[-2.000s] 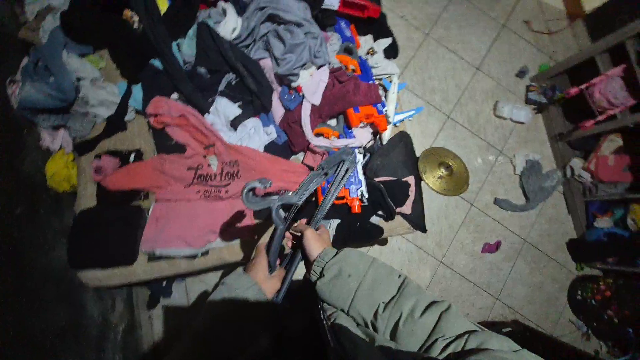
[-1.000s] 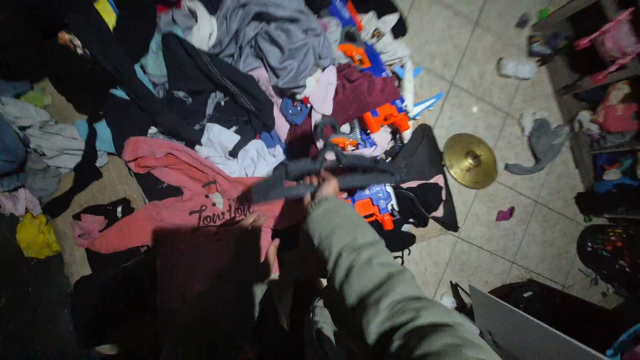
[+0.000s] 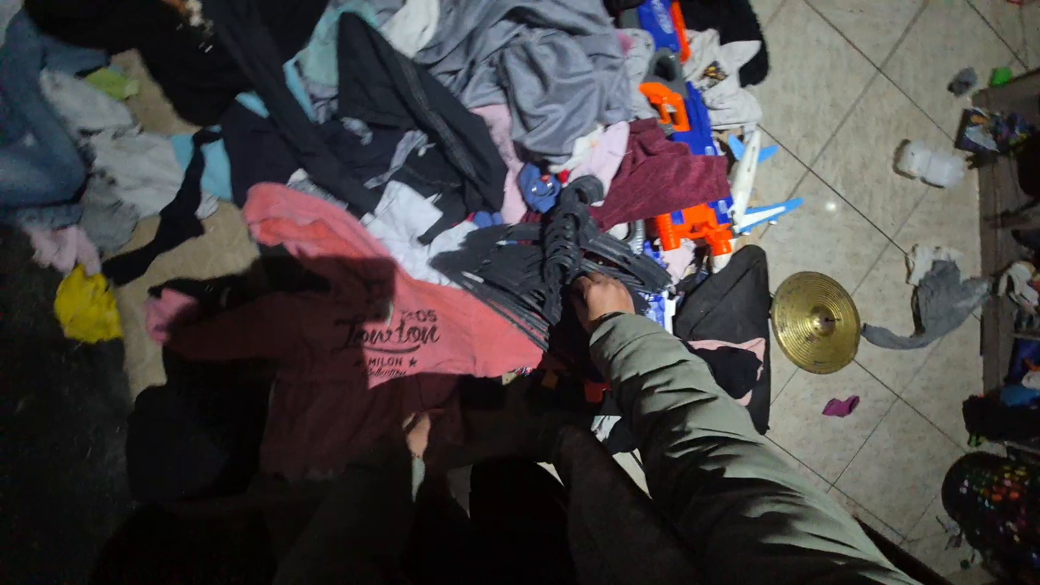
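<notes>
My right hand (image 3: pixel 601 299) is closed around a bundle of dark grey clothes hangers (image 3: pixel 566 244), just right of the pink sweatshirt (image 3: pixel 422 329). The hangers lie over the heap, their hooks bunched above my fingers. My left hand (image 3: pixel 418 436) is low in the view, mostly in shadow, over the lower part of the sweatshirt; whether it holds anything is hidden. The sweatshirt is spread out, with dark lettering on its front. A maroon cloth (image 3: pixel 662 175) and a blue and orange toy blaster (image 3: pixel 697 223) lie beyond my right hand.
Heaped clothes, among them a grey cloth (image 3: pixel 561 89) and black trousers (image 3: pixel 422 106), fill the upper left. A brass cymbal (image 3: pixel 815 322), a white toy airplane (image 3: pixel 746 183), a clear plastic container (image 3: pixel 930 164) and a grey garment (image 3: pixel 934 305) lie on the tiled floor. Shelving (image 3: pixel 993 244) stands at the right.
Two seconds ago both hands were together at the hangers; now only my right hand is on them, and they rest on the heap. My left hand has moved away to the sweatshirt's lower part.
</notes>
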